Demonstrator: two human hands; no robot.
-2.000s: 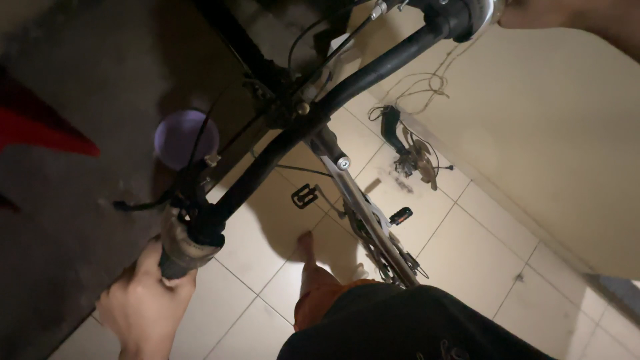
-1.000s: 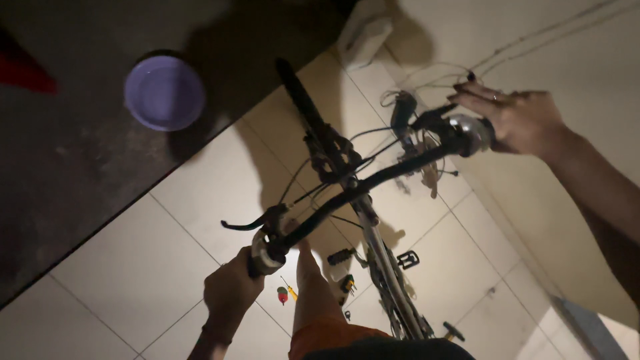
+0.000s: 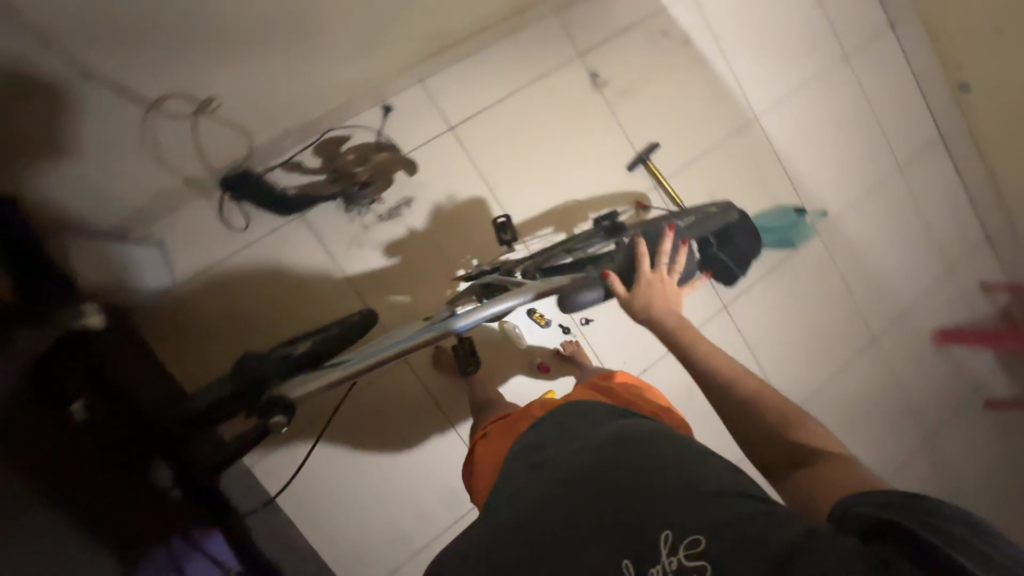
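My right hand (image 3: 656, 288) lies with its fingers spread on the black saddle (image 3: 582, 298) of a bicycle. The silver bicycle frame (image 3: 480, 316) slants from the saddle down to the left, where the handlebar end is lost in dark and blur. One pedal (image 3: 504, 230) shows above the frame and another pedal (image 3: 466, 356) below it. Part of a black tyre (image 3: 344, 326) shows at left. My left hand is not in view.
A T-handled tool with a yellow shaft (image 3: 664, 182) stands beyond the saddle, near a teal object (image 3: 784, 227). Small parts (image 3: 539, 318) lie by my feet. A tangle of cord and brown items (image 3: 360, 172) is near the wall. A red object (image 3: 980, 336) is at far right.
Both hands were at the handlebar grips earlier. My right hand has left its grip and is now on the saddle; my left hand has gone out of view. The view has turned strongly.
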